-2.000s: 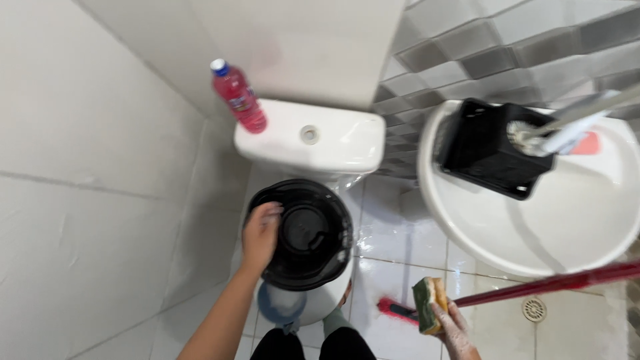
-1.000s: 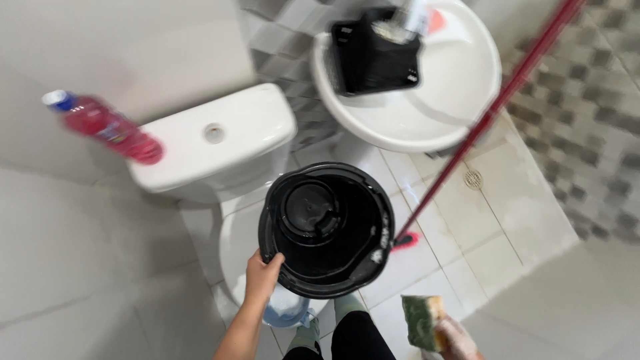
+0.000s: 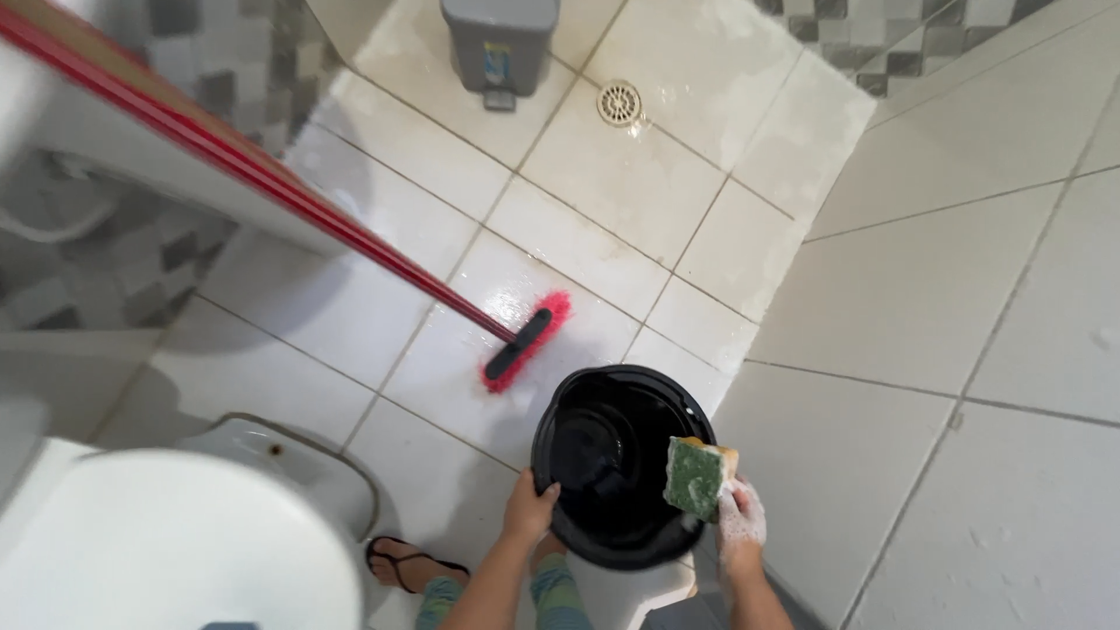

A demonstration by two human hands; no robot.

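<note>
My left hand (image 3: 530, 509) grips the rim of a black plastic bucket (image 3: 588, 451), thumb over the edge. The bucket is tilted so that its inside faces me. In my right hand (image 3: 742, 516), which is covered with suds, is a green and yellow scouring sponge (image 3: 696, 477), held over the right part of the bucket. Beyond the bucket, a floor brush (image 3: 525, 350) with pink bristles rests on the tiles, and its red handle (image 3: 289, 188) runs up to the upper left.
A grey pedal bin (image 3: 503, 44) stands at the top beside a round floor drain (image 3: 619, 103). The white toilet (image 3: 184, 542) is at lower left. A tiled wall (image 3: 971, 350) rises on the right. The floor tiles (image 3: 604, 210) look wet.
The view has swung strongly to the right, toward the drain and bin. The bucket has moved away from over the toilet, still in my left hand. My right hand has brought the sponge to the bucket.
</note>
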